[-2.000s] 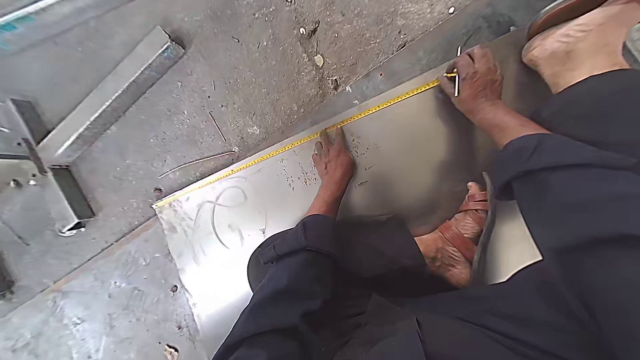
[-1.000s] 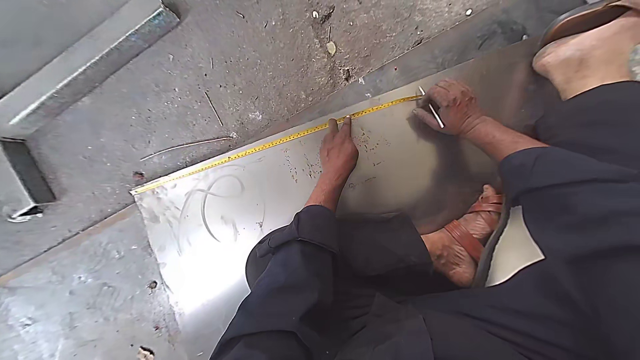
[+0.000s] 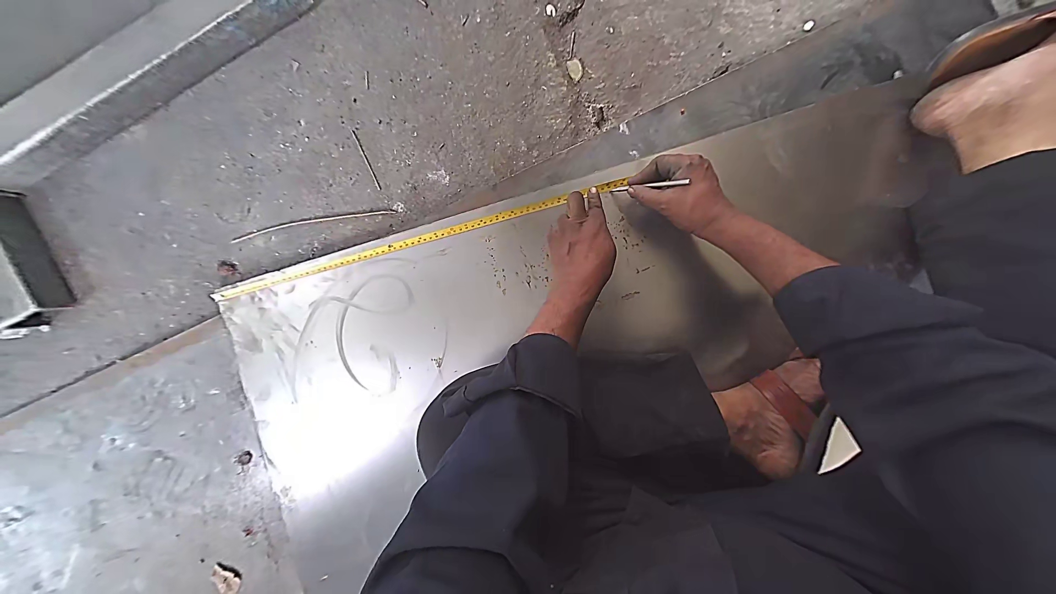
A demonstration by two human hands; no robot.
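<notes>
A yellow measuring tape [image 3: 462, 228] lies along the upper long edge of a shiny sheet of metal [image 3: 511, 305], running from the sheet's left corner to my right hand. My left hand [image 3: 584, 247] rests on the sheet, its fingertips pressing on the tape's lower edge. Just to the right, my right hand [image 3: 685, 194] holds a thin white marking stick or pen [image 3: 660, 184], whose tip points left at the tape beside my left fingers. The right fingers are also at the tape's right end; whether they grip it is hidden.
An angled metal profile [image 3: 140, 91] lies at the upper left, and a dark metal section [image 3: 33, 260] at the left edge. A thin bent wire [image 3: 313, 221] is on the concrete floor above the sheet. My sandalled foot [image 3: 767, 412] is by the sheet's lower side.
My right hand has moved left along the tape and is now close beside my left hand. The white stick, more upright before, now lies nearly level with its tip at the tape.
</notes>
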